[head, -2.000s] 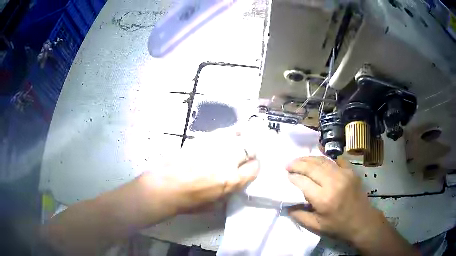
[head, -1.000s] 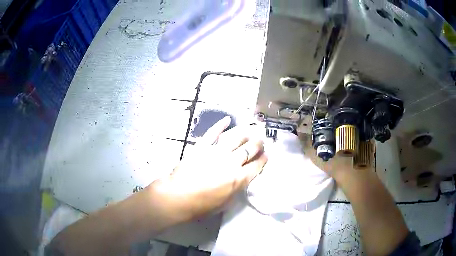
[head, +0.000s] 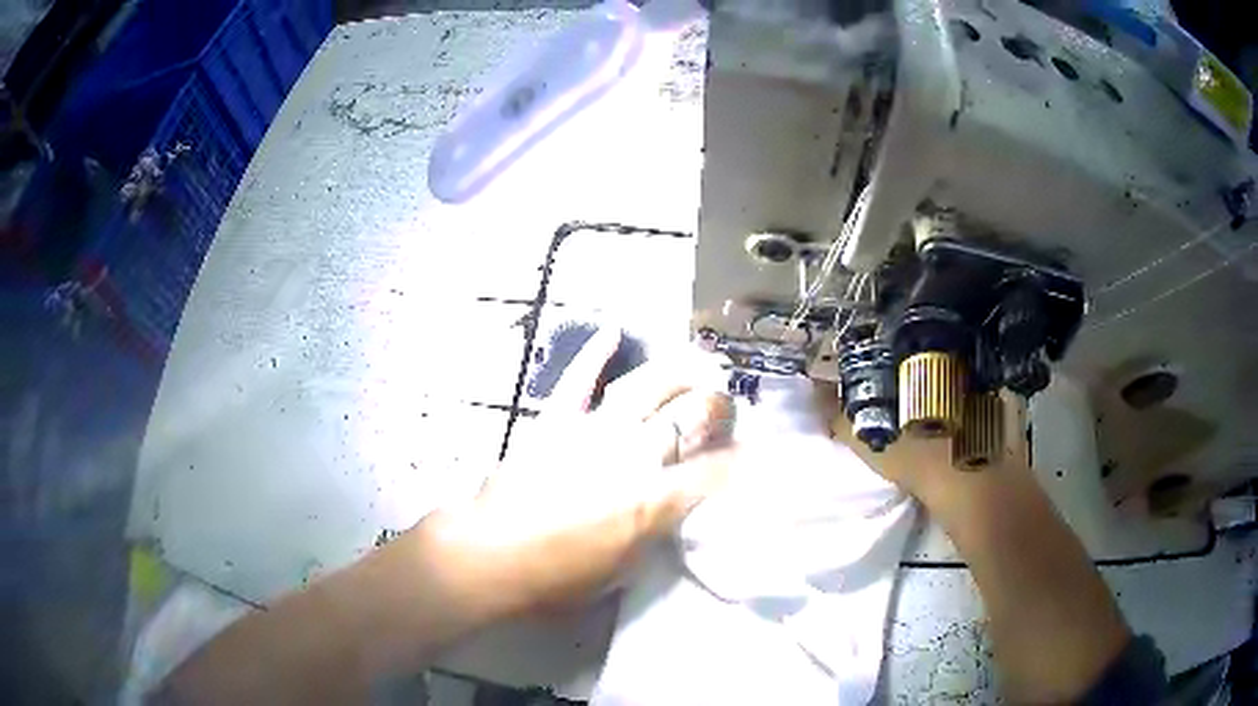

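Observation:
A white fabric piece (head: pixel 793 531) lies in soft folds from the presser foot (head: pixel 745 384) down over the table's front edge. The cream sewing machine (head: pixel 786 138) stands over its far end. My left hand (head: pixel 621 441) lies on the fabric's left side, overexposed, its fingers near the foot; whether it grips is unclear. My right hand (head: pixel 876 444) is at the fabric's right side, mostly hidden behind the black and brass tension knobs (head: pixel 933 393), so its fingers cannot be made out.
The chipped white table (head: pixel 304 317) spreads left. A pale translucent elongated shape (head: pixel 531 104) is above it behind the needle area. Blue crates (head: pixel 207 166) stand at the far left. A dark slide plate area (head: pixel 559 356) lies beside my left fingers.
Since the oldest frame, my right hand has moved from the front of the fabric to behind the knobs, and my left hand has moved up and flattened. The fabric's upper part is more bunched.

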